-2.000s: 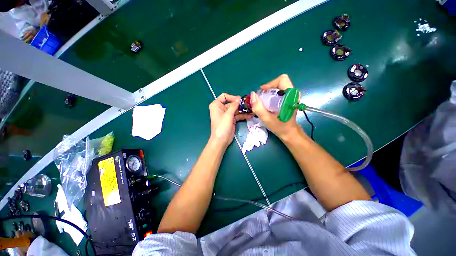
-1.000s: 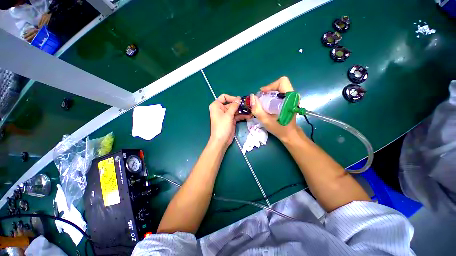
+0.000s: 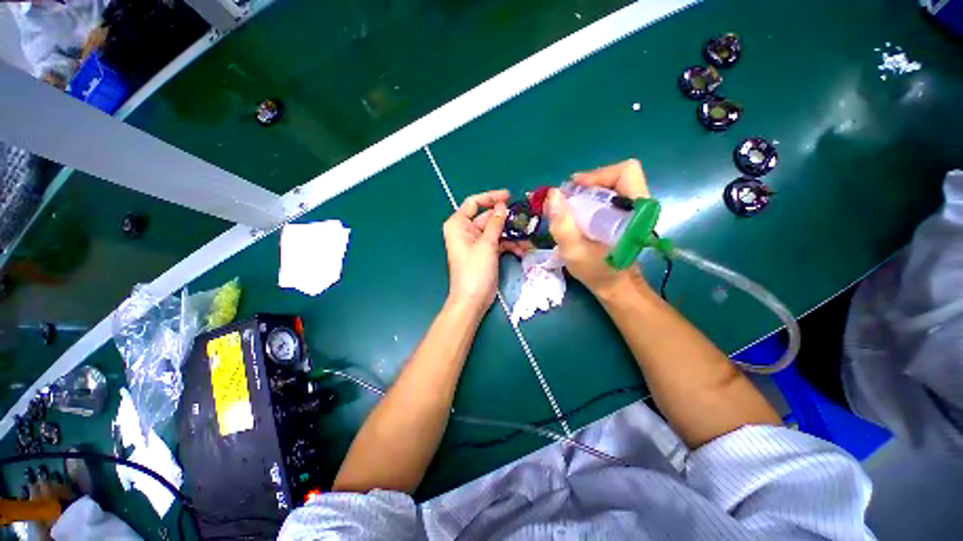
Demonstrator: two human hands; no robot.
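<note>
My left hand (image 3: 475,245) holds a round black part (image 3: 522,221) with a light centre between its fingers, above the green bench. My right hand (image 3: 593,241) grips a clear-pinkish dispensing syringe (image 3: 593,213). Its red fitting (image 3: 540,200) is at the upper right edge of the round part; the very tip is too small to make out. A green adapter (image 3: 635,235) caps the rear of the syringe, and a clear air hose (image 3: 739,279) curves from it to the right. A crumpled white tissue (image 3: 540,287) lies below my hands.
Several round parts (image 3: 755,155) and a white pile (image 3: 898,60) lie at upper right. A flat white sheet (image 3: 314,257), plastic bag (image 3: 153,349) and black controller (image 3: 234,428) are at left. A pale rail (image 3: 470,97) runs behind. Another person's sleeve (image 3: 910,306) is at right.
My right hand has moved slightly right with the syringe, so more of the round part shows. My left hand has barely moved. Round parts beyond the rail have shifted left.
</note>
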